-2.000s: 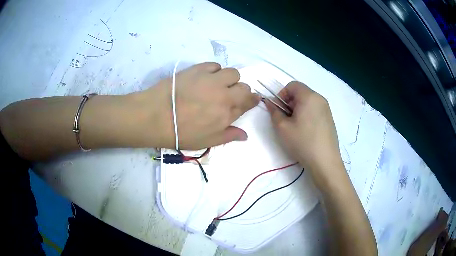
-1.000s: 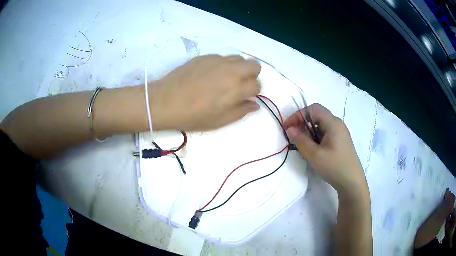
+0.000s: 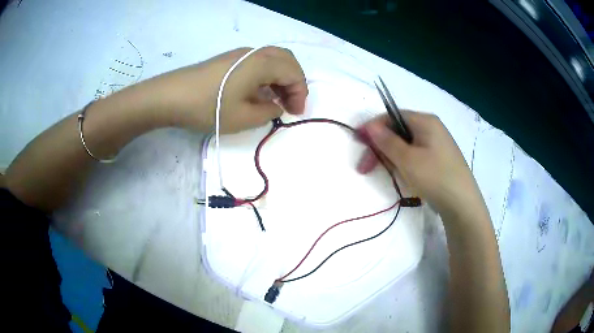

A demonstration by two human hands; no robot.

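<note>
The white housing (image 3: 325, 260) lies in front of me. Red and black wires (image 3: 259, 162) run from a black plug (image 3: 223, 201) at its left edge up over the top and down to a black connector (image 3: 410, 202) at the right, then to another (image 3: 272, 293) at the bottom. My left hand (image 3: 267, 91) is at the upper left, fingers curled beside a small dark connector (image 3: 278, 121); its grip is unclear. A white cord (image 3: 219, 123) loops over this wrist. My right hand (image 3: 397, 143), blurred, holds dark tweezers (image 3: 394, 110) pointing up, its fingers at the wires.
A dark green conveyor belt (image 3: 417, 39) with a metal side rail (image 3: 553, 58) runs along the upper right. The scuffed white tabletop (image 3: 150, 227) has pen marks. Part of another person's hand (image 3: 576, 306) shows at the lower right edge.
My left hand has moved up and left, uncovering the upper wires and a small connector. My right hand has moved up slightly; the tweezers stand clearer of the hand.
</note>
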